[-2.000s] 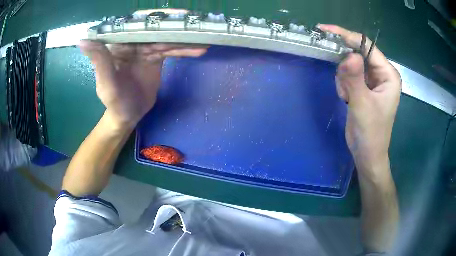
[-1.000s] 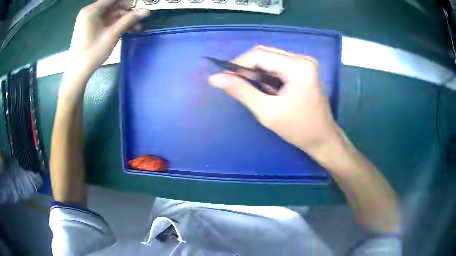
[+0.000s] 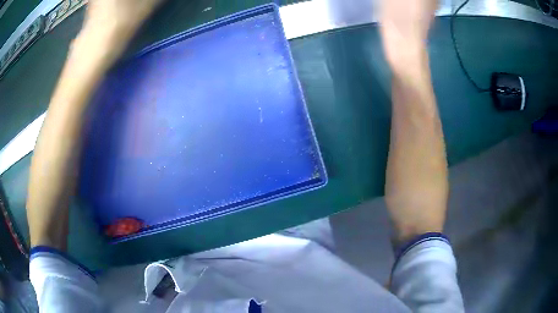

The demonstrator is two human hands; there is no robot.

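The blue work tray [image 3: 214, 122] lies in front of me, turned at an angle, with tiny specks scattered over it. An orange-red clump of wire scraps [image 3: 125, 227] sits in its near left corner. My left hand [image 3: 125, 12] is blurred and cut off by the top edge, above the tray's far left side. My right hand [image 3: 407, 12] is blurred and cut off by the top edge, to the right of the tray. The fingers of both hands are out of the picture, and no tweezers show.
Pale strips with a row of parts [image 3: 24, 46] lie at the far left. A black computer mouse [image 3: 508, 92] with a cable is on the green bench at the right. A white strip [image 3: 330, 18] crosses the bench beyond the tray. Dark stacked strips show partly at the left edge.
The view has swung right. My right hand has moved from over the tray to its right, and the tweezers are out of sight. The strip carrier no longer lies beyond the tray's middle.
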